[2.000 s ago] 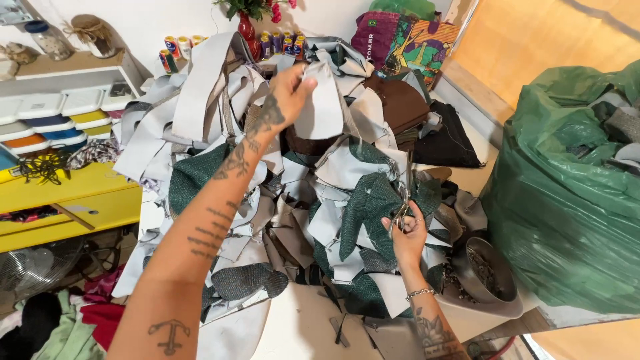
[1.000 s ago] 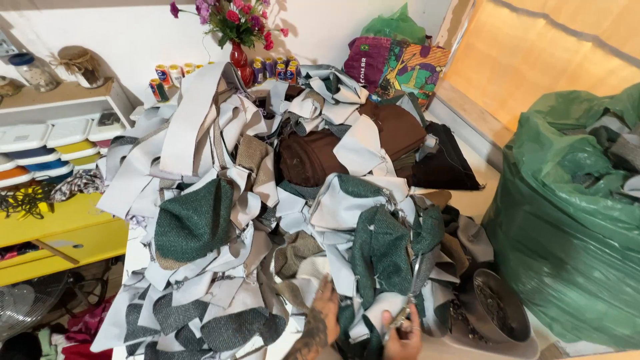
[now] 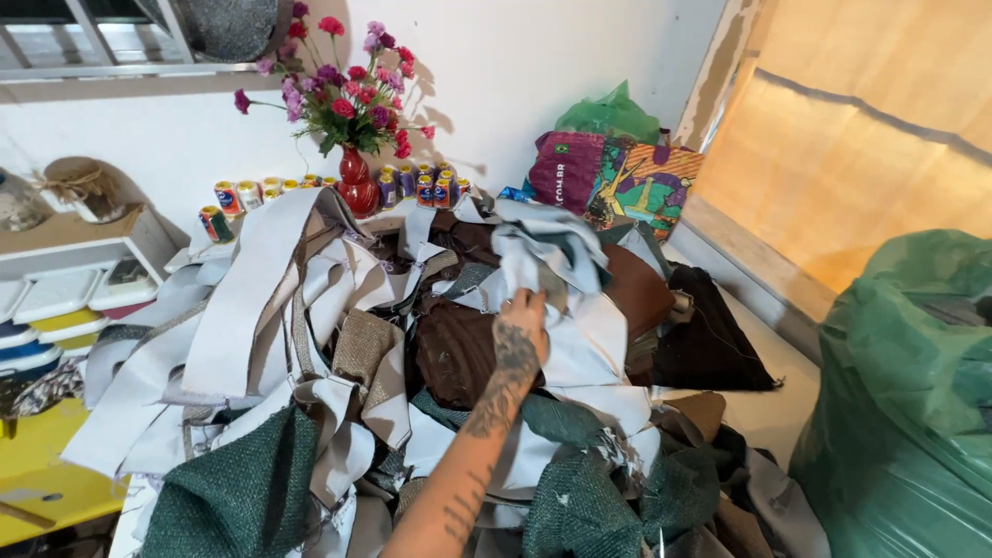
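Observation:
My left hand (image 3: 524, 329) reaches into the middle of a large heap of fabric scraps, its fingers closed on a pale scrap (image 3: 554, 252) with grey-green parts, which looks blurred. Just left of that hand lies a folded dark brown fabric (image 3: 453, 353). Pale strips (image 3: 240, 302), a beige woven piece (image 3: 363, 346) and a dark green woven piece (image 3: 232, 480) cover the left side. Below my left forearm's right side are more green woven scraps (image 3: 581, 504). A thin metal tip, perhaps of the scissors, shows at the bottom edge. My right hand is out of view.
A red vase (image 3: 357, 186) of flowers and several thread spools (image 3: 434, 190) stand behind the heap. A printed purple bag (image 3: 570, 170) is at the back. On the right stands a large green plastic bag (image 3: 907, 403); a shelf (image 3: 85, 232) with jars is at left.
My left hand has moved from the front of the heap to its middle and taken hold of a pale scrap. My right hand, seen earlier holding scissors, has left view. The view has shifted upward.

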